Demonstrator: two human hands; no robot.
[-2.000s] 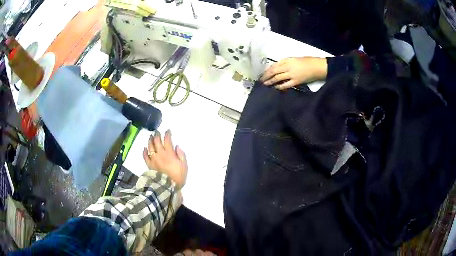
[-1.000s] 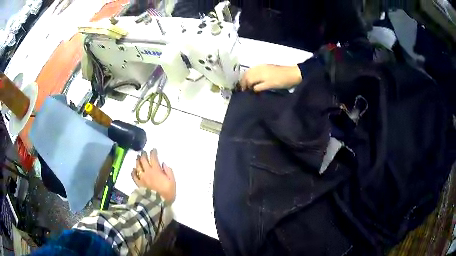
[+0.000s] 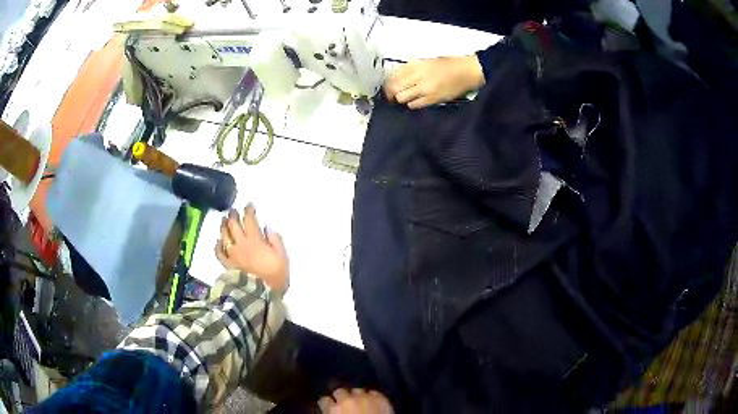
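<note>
A dark denim garment spreads over the white table and hangs down its near side. My left hand, in a plaid sleeve, lies palm down on the white table left of the garment, fingers apart and holding nothing. My right hand is cut off by the bottom edge beside the garment; only its knuckles and fingers show, and whether it holds something is hidden. Another person's hand, in a dark sleeve, rests on the garment's upper edge by the needle end of the sewing machine.
A black-headed mallet with a green handle lies left of my left hand. Brass-handled shears lie by the machine. A blue-grey cloth hangs at the left beside a brown thread cone.
The machine, table and garment have shifted left and later up in view. More of my right hand shows at the bottom. My left hand stays flat beside the mallet.
</note>
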